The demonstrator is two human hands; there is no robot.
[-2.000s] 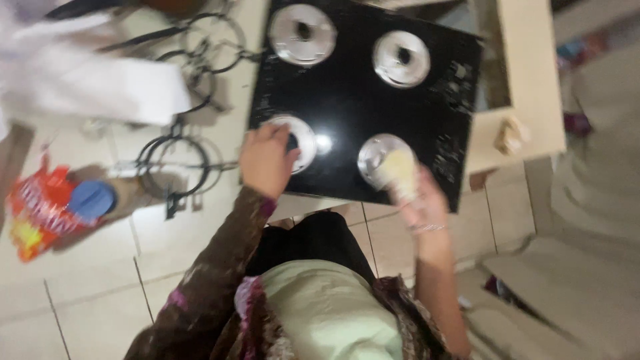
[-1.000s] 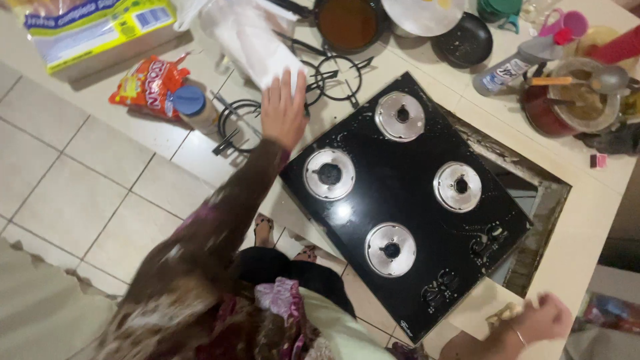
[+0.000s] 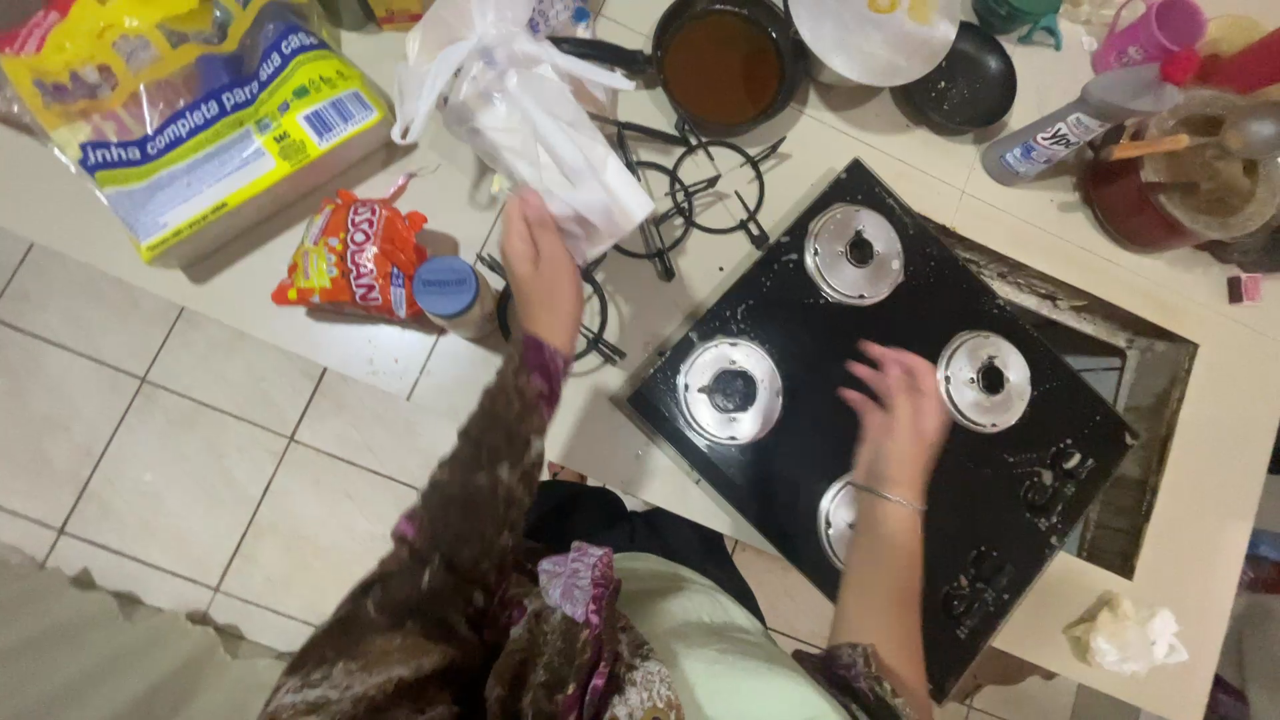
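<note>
My left hand [image 3: 543,275] is at the lower end of a white plastic bag with white paper in it [image 3: 560,150], its fingers against the paper. My right hand [image 3: 895,415], a thin bracelet on its wrist, is over the black glass cooktop [image 3: 800,330] with fingers spread and nothing in them. The cooktop lies askew across its counter cutout [image 3: 1150,450], its burners bare of grates. A crumpled whitish paper or cloth [image 3: 1130,635] lies on the counter at the lower right.
Black pan grates [image 3: 715,190], a frying pan with brown liquid [image 3: 722,70], an orange snack bag [image 3: 360,260] and a blue-lidded jar [image 3: 450,290] surround the bag. A spray bottle [image 3: 1070,130] and a red pot [image 3: 1140,205] stand at the right.
My right hand has moved from the counter's lower right corner to above the cooktop. The crumpled piece now shows fully there. My left hand remains by the white bag.
</note>
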